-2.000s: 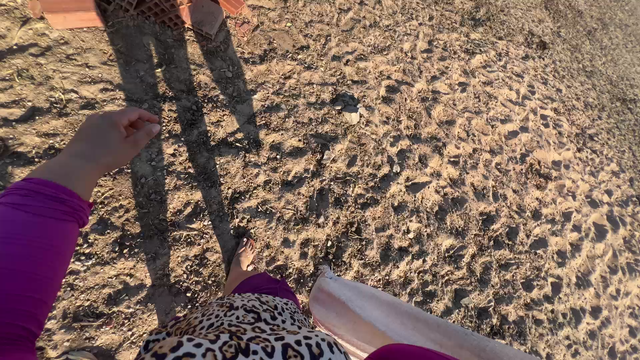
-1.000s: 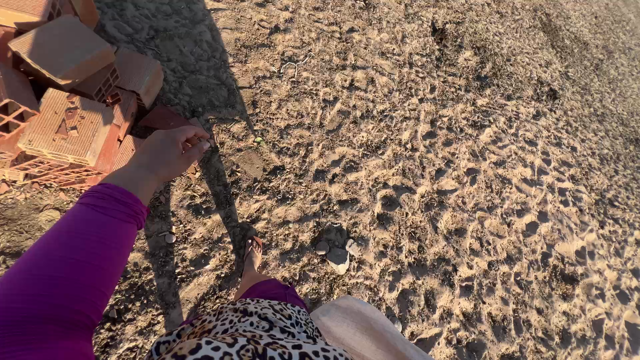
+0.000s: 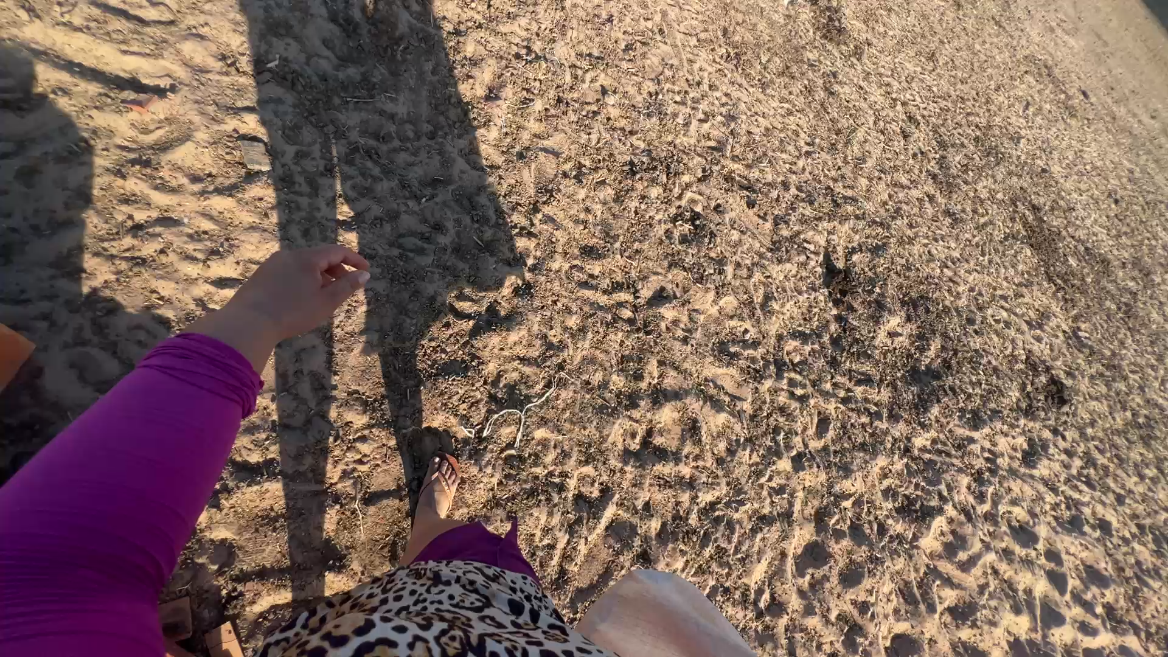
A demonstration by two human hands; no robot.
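My left hand (image 3: 297, 290) hangs over the sandy ground at the left, fingers loosely curled, with no object visible in it. A purple sleeve (image 3: 109, 484) covers that arm. My right hand is out of sight. A pale, rounded object (image 3: 662, 616), of a kind I cannot tell, juts in at the bottom edge, right of the leopard-print garment (image 3: 438, 611). My foot in an orange sandal (image 3: 440, 484) stands on the ground below the left hand. A thin white string or root (image 3: 522, 415) lies just above and right of the foot.
Uneven, trampled sand and dry litter (image 3: 730, 319) stretch ahead and to the right. Long shadows (image 3: 392, 164) cross the left side. Pieces of brick (image 3: 222, 639) show at the bottom left, and an orange block's corner (image 3: 11, 354) at the left edge.
The view has moved over the ground; the brick pile seen at upper left one second ago is mostly out of view. My left hand stays raised at the left, its fingers still curled.
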